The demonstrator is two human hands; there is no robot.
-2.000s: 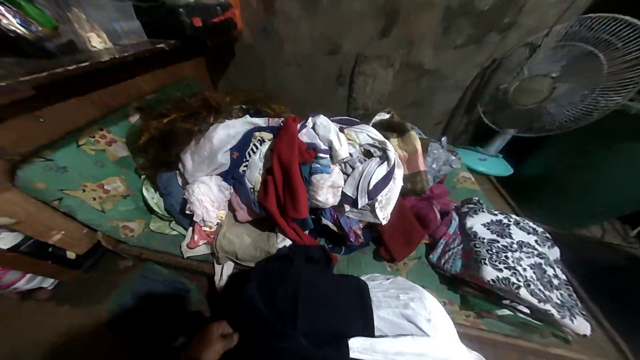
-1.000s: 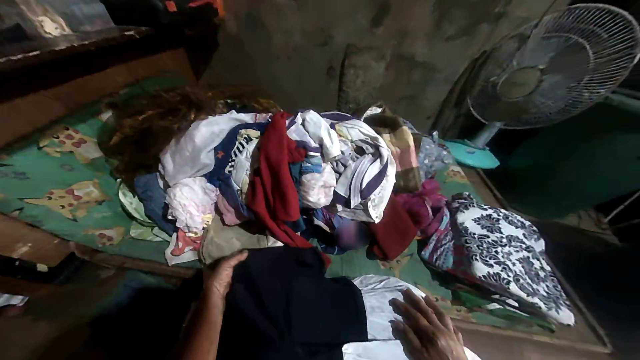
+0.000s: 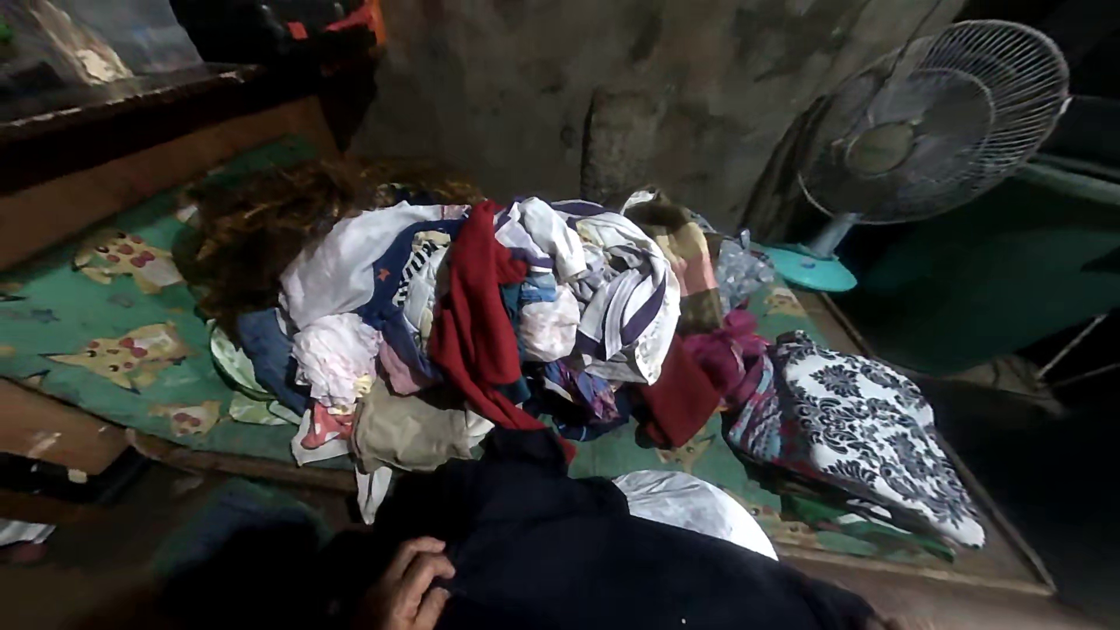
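A dark navy or black garment (image 3: 560, 542) lies spread along the bottom of the head view. My left hand (image 3: 413, 582) has its fingers curled at the garment's left edge. Only a sliver of my right hand (image 3: 879, 623) shows at the bottom edge, by the garment's right end; its fingers are hidden. A white cloth (image 3: 696, 507) shows from behind the dark garment. Beyond it rises a heap of crumpled clothes, with a red garment (image 3: 477, 315), a striped white garment (image 3: 630, 302), a khaki one (image 3: 411, 429) and a pale pink frilly one (image 3: 337, 360).
The heap rests on a green patterned mattress cover (image 3: 52, 306). To the right is a folded black-and-white patterned cloth (image 3: 866, 420). A fan (image 3: 884, 149) with a turquoise base stands behind, near a concrete wall (image 3: 490, 96). A wooden shelf (image 3: 131, 157) edges the upper left.
The dark garment now spreads farther right, covering much of the white cloth. My right hand, on the white cloth a second ago, is now at the bottom edge. My left hand is lower.
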